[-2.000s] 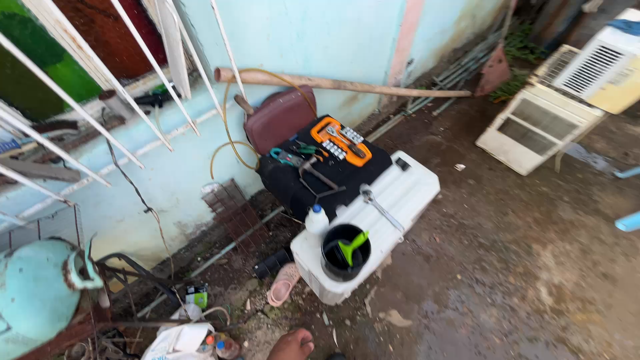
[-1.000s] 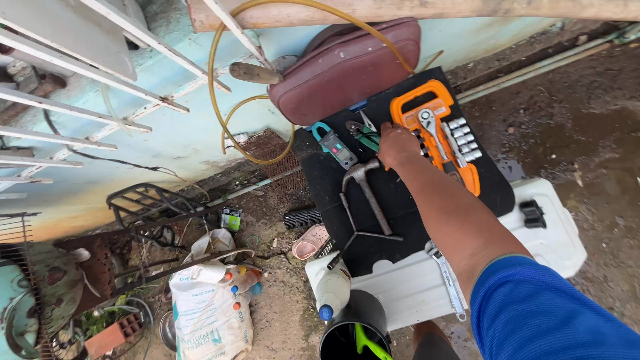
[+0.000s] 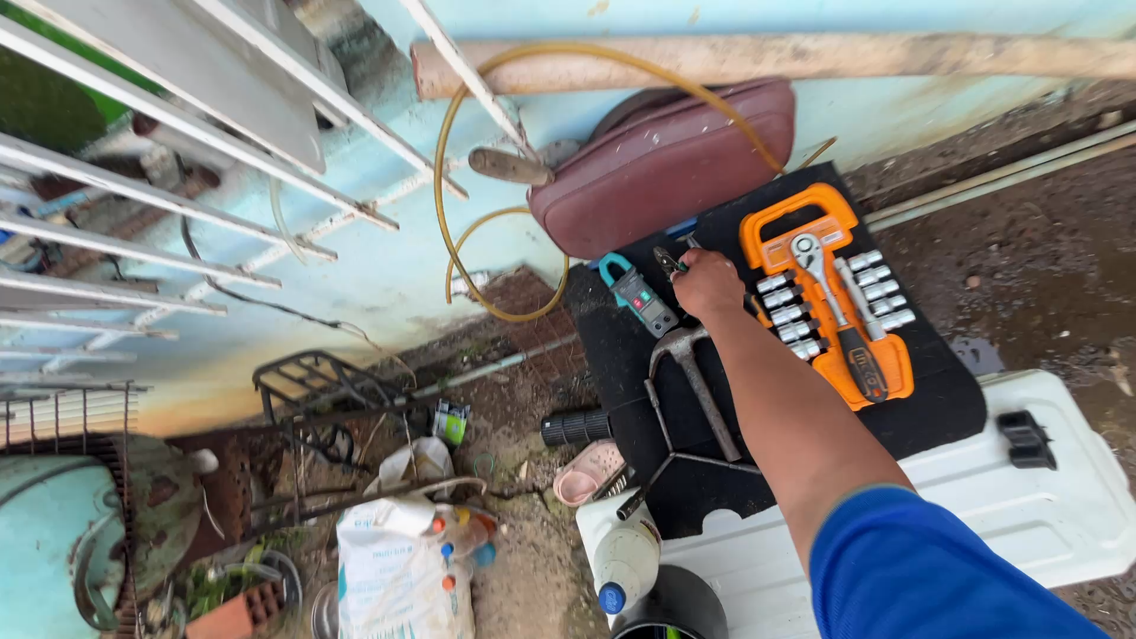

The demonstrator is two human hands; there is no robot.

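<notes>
In the head view my right hand [image 3: 710, 282] reaches from the lower right, its fingers closed on the green-handled pliers [image 3: 668, 259] on a black mat [image 3: 612, 355]. A teal and grey clamp meter [image 3: 639, 297] lies left of it. Below are a hammer [image 3: 706, 390] and a Y-shaped socket wrench [image 3: 667, 448]. Right of my hand an orange socket-set tray [image 3: 896, 359] holds a ratchet [image 3: 825, 288], an extension bar and several sockets [image 3: 879, 288]. My fingers hide most of the pliers' handles. My left hand is out of view.
A maroon padded bag or seat [image 3: 666, 169] leans by the wall, with a yellow hose [image 3: 441, 169] looped beside it. The mat lies over a white plastic lid [image 3: 1003, 497]. A bottle [image 3: 626, 564] and black bucket [image 3: 683, 595] stand below. White bars [image 3: 293, 222] project at left.
The view has moved much closer to the tools. My right hand has come onto the mat, and since a second ago has shifted from beside the orange tray towards the pliers.
</notes>
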